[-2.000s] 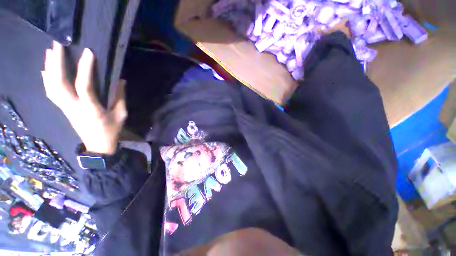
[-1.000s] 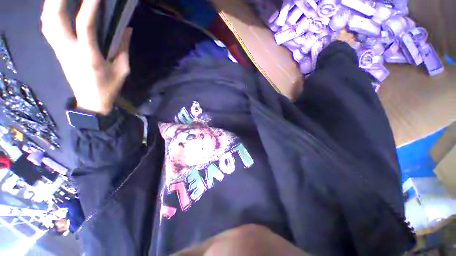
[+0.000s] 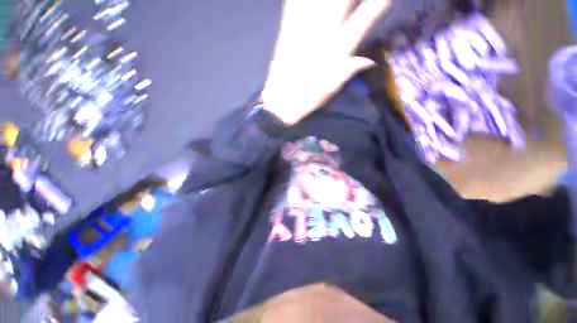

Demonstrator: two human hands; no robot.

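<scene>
My left hand (image 3: 310, 63) is blurred and overexposed at the top centre, over the bench edge. Its thumb and a finger are spread, other fingers are cut off by the top edge, and no held thing shows. My right sleeve (image 3: 525, 236) reaches the right edge; I cannot make out my right hand. Many lilac battery packs (image 3: 455, 88) lie blurred in the open cardboard box (image 3: 506, 173) at the right. A blurred lilac shape (image 3: 566, 82) stands at the right edge; I cannot tell whether it is held.
The grey bench (image 3: 196, 57) spans the upper left, with a heap of shiny circuit boards (image 3: 88, 76) and loose lilac pieces (image 3: 52, 192) at its left. A blue bin (image 3: 98, 233) and a red and white object (image 3: 95, 284) are below. My black jacket fills the lower centre.
The view has swung left, so my left hand and the box appear further right and more of the bench shows. My right arm has come out of the lilac packs towards the right edge.
</scene>
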